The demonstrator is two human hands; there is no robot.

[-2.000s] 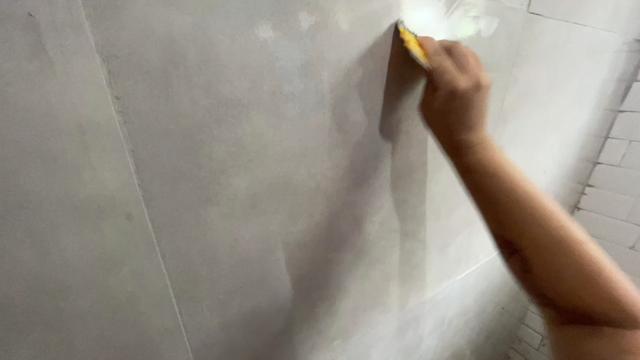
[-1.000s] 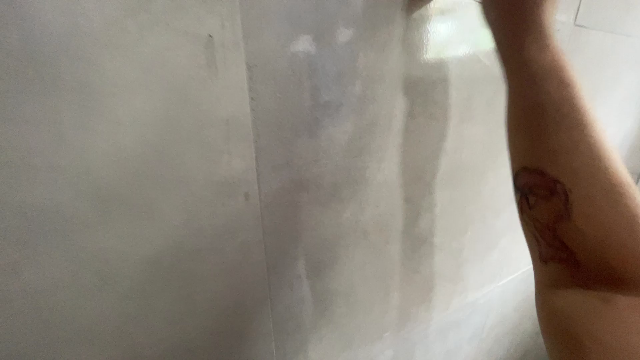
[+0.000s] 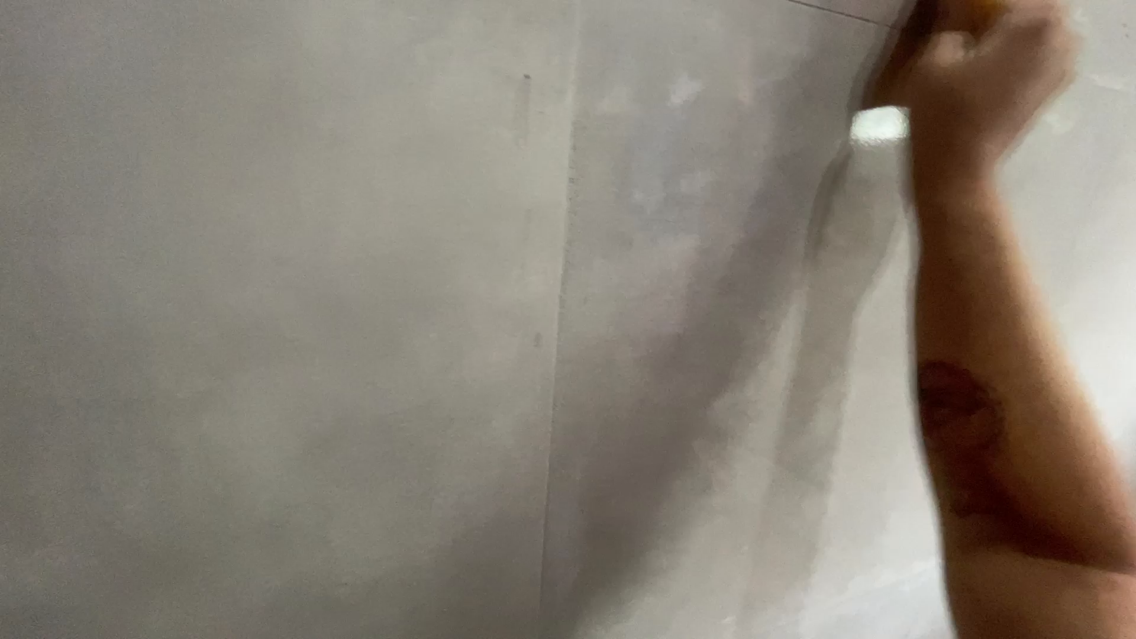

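My right hand [image 3: 994,89] is raised at the upper right, against or close to a large grey wall tile [image 3: 710,293]. Its fingers are closed around a small yellow object [image 3: 985,11], mostly hidden by the hand and blurred, so its kind is unclear. The tattooed forearm rises from the lower right corner. Light reflects from the glossy surface just left of the wrist, and the arm's shadow falls down the tile. My left hand is outside the picture.
A near-vertical joint [image 3: 557,355] separates this tile from another large grey tile [image 3: 266,311] on the left. A thin dark joint [image 3: 843,12] runs along the top. Small marks and pale smudges show on the tiles.
My right hand, mostly beyond the top edge one second ago, is back in view. Two seconds ago it also held the yellow object against the wall. The view has shifted.
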